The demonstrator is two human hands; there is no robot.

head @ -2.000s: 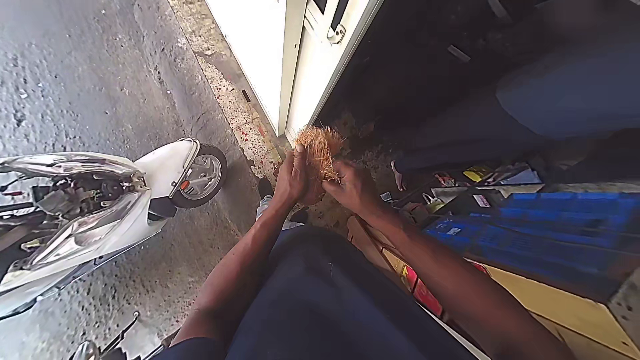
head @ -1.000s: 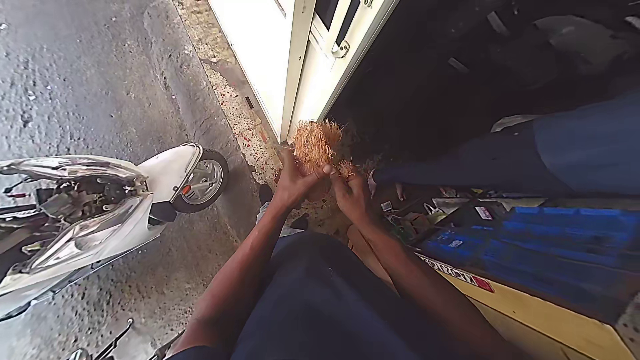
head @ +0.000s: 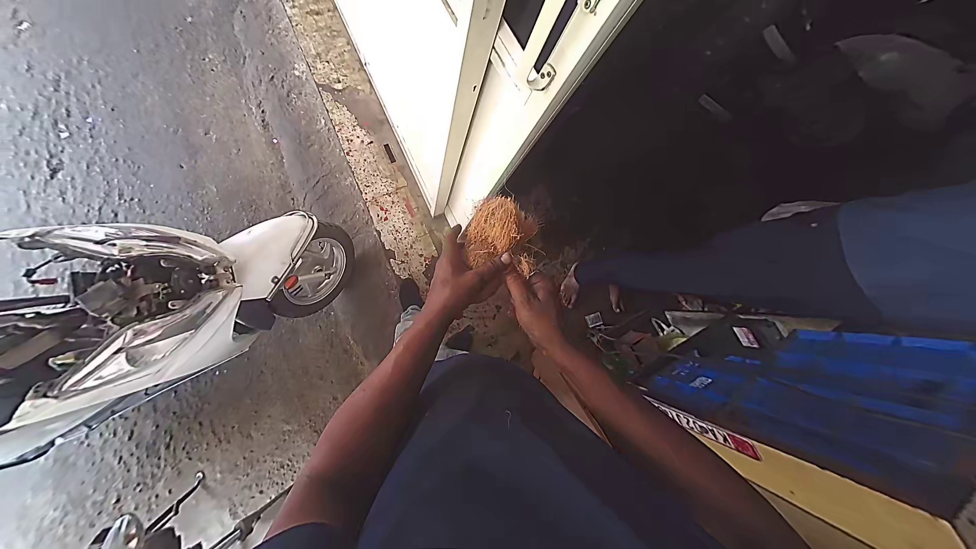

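A fibrous brown coconut (head: 494,227) is in front of me near the middle of the view, beside the foot of a white door. My left hand (head: 459,280) holds it from the left and below, with the thumb across its lower side. My right hand (head: 535,305) grips a tuft of loose husk fibre (head: 526,264) at the coconut's lower right. Both thumbs are close together under the coconut. The far side of the coconut and some fingertips are hidden.
A white door (head: 488,130) stands just ahead. On the left a white scooter (head: 259,252) is parked on wet paving. To the right are a person in dark blue clothes (head: 724,267), blue crates (head: 839,374) and a yellow box edge (head: 839,488) bearing writing.
The coconut was mostly covered by my hands two seconds ago and now shows more above them. The person's leg at the right has shifted.
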